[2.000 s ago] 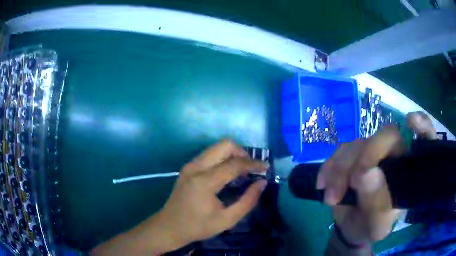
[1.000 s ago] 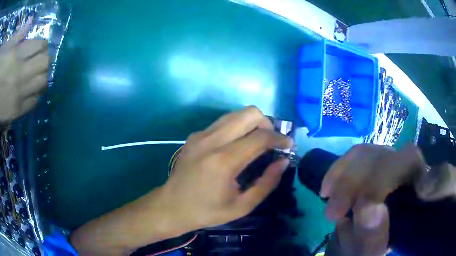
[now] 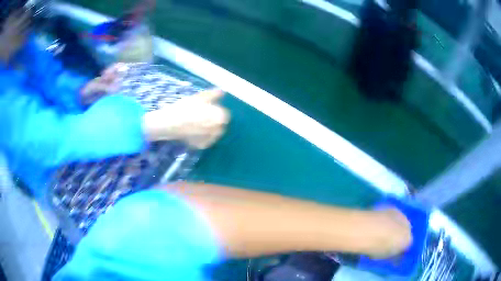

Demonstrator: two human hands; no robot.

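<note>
My left hand [image 3: 389,235] is over the blue screw bin [image 3: 420,222], with my forearm stretched across the bench from the lower left. The hand is blurred and its fingers cannot be made out. It hides most of the bin's inside. Below my forearm, a dark housing [image 3: 299,268] shows at the bottom edge, partly cut off. My right hand is not in view, and neither is the electric screwdriver.
Another person in a blue smock reaches in from the left, a hand [image 3: 189,122] above the blister tray [image 3: 99,186]. White leads [image 3: 439,258] lie right of the bin. A large dark object [image 3: 384,55] is beyond the white edging [image 3: 285,118].
The view has swung left and blurred. My left hand has left the housing and moved right to the bin. My right hand and the screwdriver have gone out of view. The other person's arm reaches further in.
</note>
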